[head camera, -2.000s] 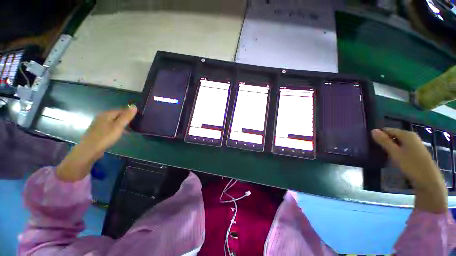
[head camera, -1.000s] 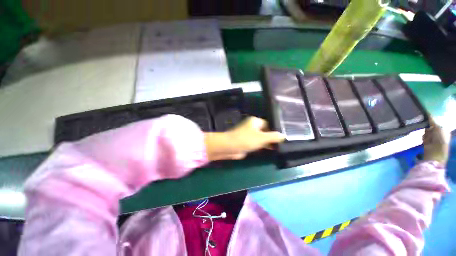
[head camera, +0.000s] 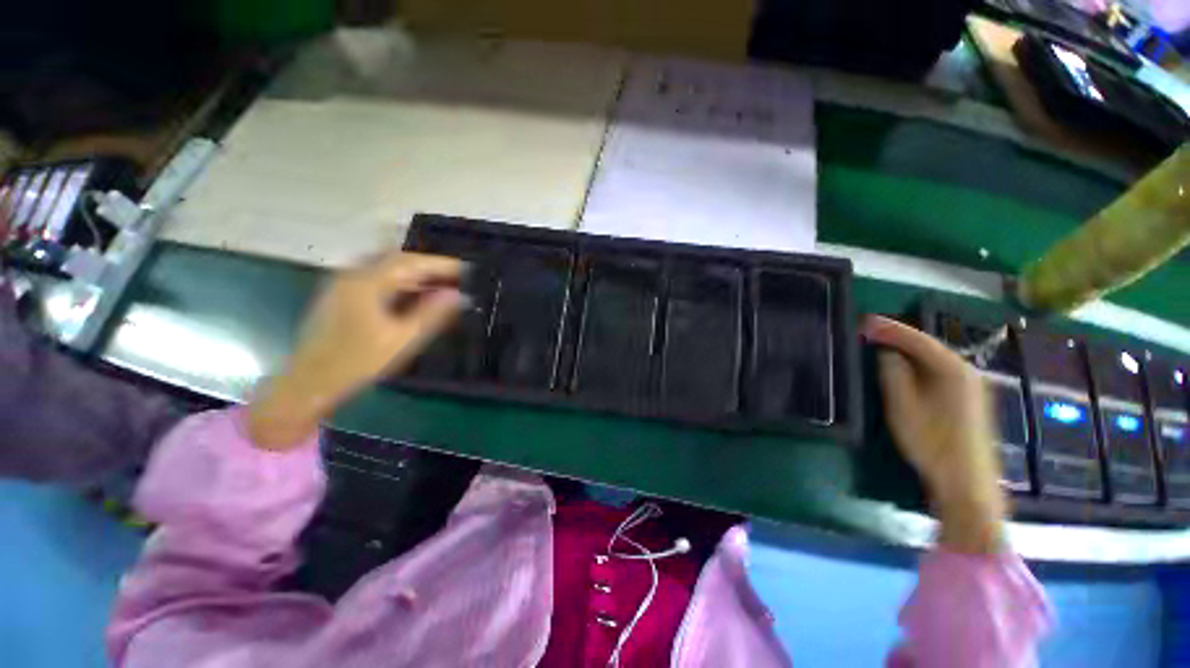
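Observation:
A black phone tray (head camera: 626, 415) lies on the green bench in front of me. Dark, glossy phones (head camera: 793, 346) with unlit screens sit in its slots. My left hand (head camera: 372, 326) is over the tray's left end, blurred, with thumb and fingers close together. A small dark spot shows at the fingertips; I cannot tell if it is a held piece. My right hand (head camera: 937, 405) is beside the tray's right end, a fingertip close to its edge. Nothing shows in it, and its other fingers are partly hidden.
A second phone tray (head camera: 1081, 502) lies at the right with dark phones showing blue reflections. Cream and pale grey boards (head camera: 711, 183) lie behind the near tray. A yellow-green wrapped post (head camera: 1109, 242) stands at right. A white power strip (head camera: 150, 215) is at far left. A white cable (head camera: 642, 594) hangs down my chest.
The tray with lit screens is gone from the front; a dark-screened tray lies there. The tray both hands held at the right a second ago is down, and my left hand has moved back left.

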